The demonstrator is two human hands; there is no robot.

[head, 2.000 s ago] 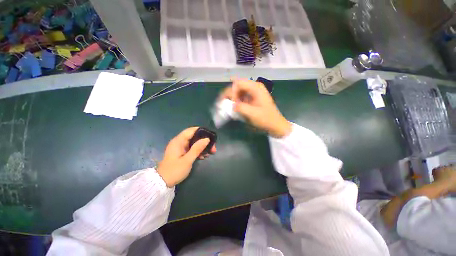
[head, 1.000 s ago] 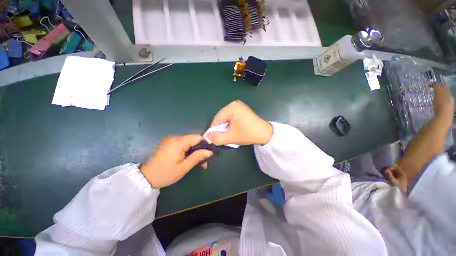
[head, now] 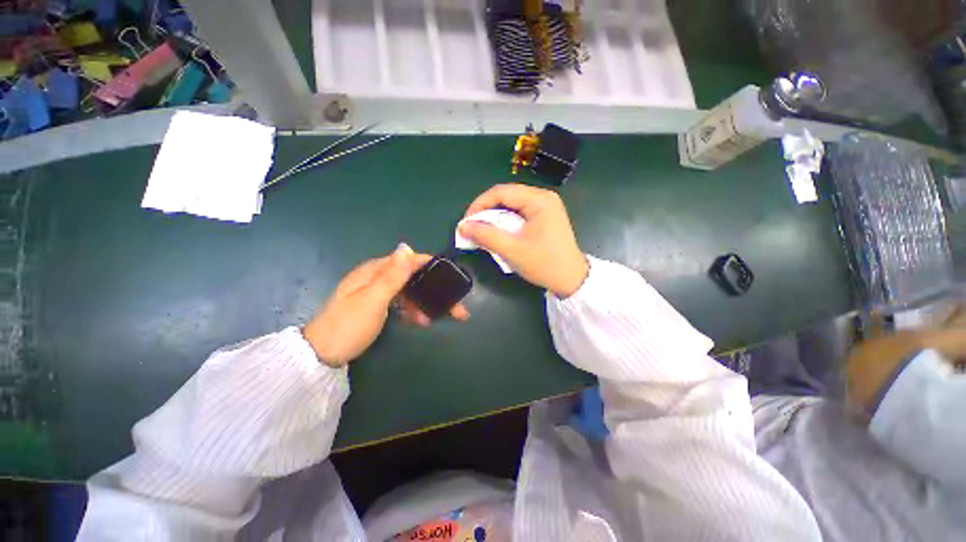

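My left hand (head: 365,302) holds a black rounded-square watch head (head: 440,287) by its edges above the green bench, its glossy dark face up and no tail showing. My right hand (head: 533,238) pinches a white wipe (head: 490,228) just right of and above the watch head, apart from it. A black watch case (head: 731,274) lies on the bench at the right. A small display stack (head: 554,152) with orange-gold tails lies on the bench below the tray.
The wipe stack (head: 210,166) and tweezers (head: 321,159) lie at left. A white blister tray (head: 413,58) stands behind the ledge. A labelled bottle (head: 729,129), crumpled wipe (head: 803,166) and clear plastic trays (head: 892,224) are at right. Binder clips (head: 138,76) fill the upper left. A neighbour's arm (head: 900,355) is at lower right.
The wipe, on the watch head a second ago, is now lifted off it to the upper right. The watch head's dark face now shows. The neighbour's arm has moved back from the clear trays.
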